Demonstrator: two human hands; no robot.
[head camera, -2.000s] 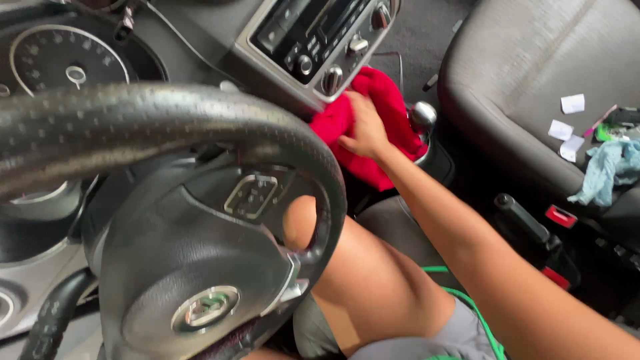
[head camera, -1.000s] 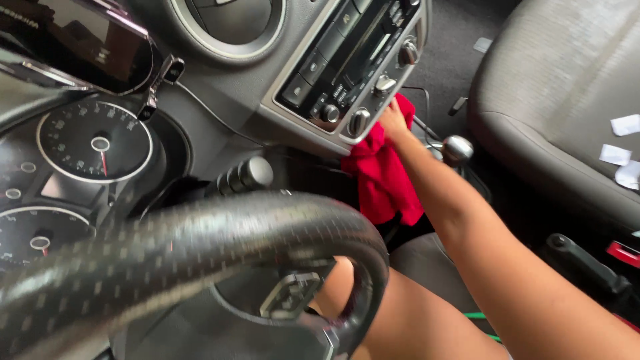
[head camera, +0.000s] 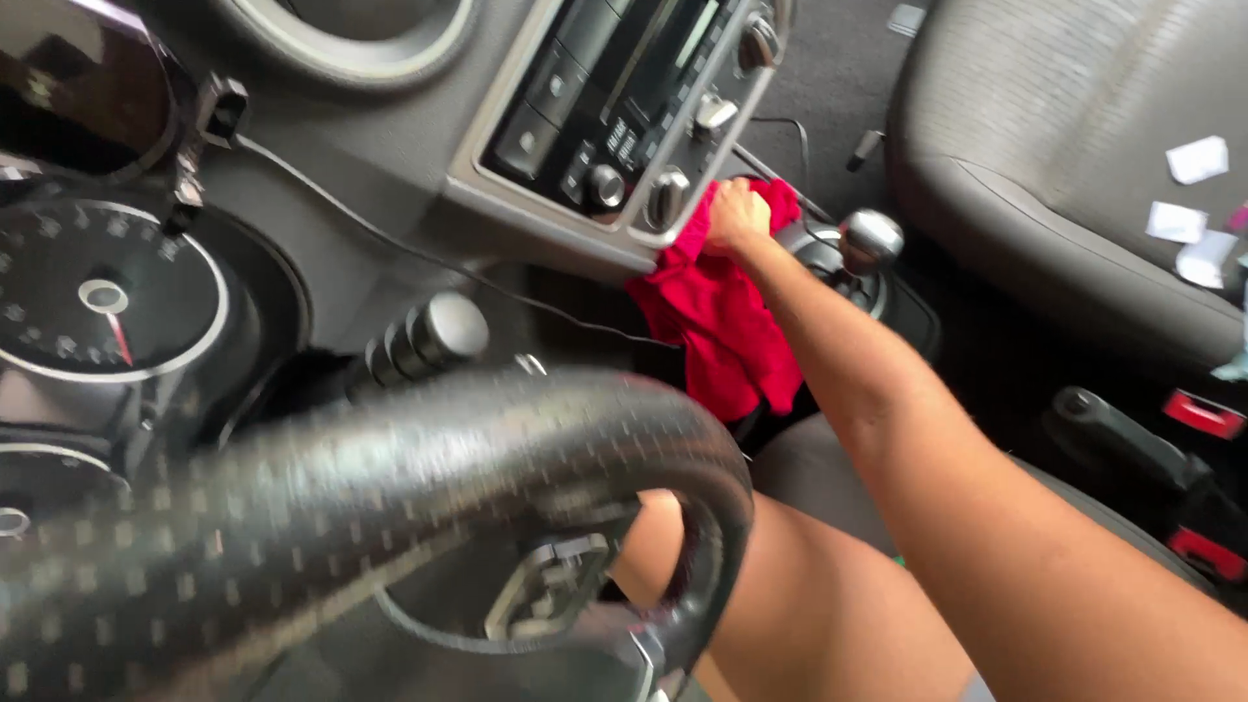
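Observation:
My right hand (head camera: 738, 216) is shut on a bright red cloth (head camera: 733, 336), pressing it below the control knobs of the centre console (head camera: 546, 210). The cloth is bunched beneath the fingers and hangs down beside the gear lever, whose shiny round knob (head camera: 871, 241) stands just to its right. The fingertips are partly hidden in the cloth. My left hand is out of the picture. The perforated steering wheel (head camera: 419, 458) fills the lower left, blurred, in front of my knee.
A thin cable (head camera: 361, 219) runs from the phone holder (head camera: 210, 127) down under the console. The handbrake lever (head camera: 1121, 439) and red seat-belt buckles (head camera: 1204, 414) lie at the right. Several paper scraps (head camera: 1197, 160) rest on the passenger seat (head camera: 1014, 127).
The view has shifted, showing more of the dashboard. My right hand has moved up along the red cloth, close under the console knobs, and the cloth hangs lower below it.

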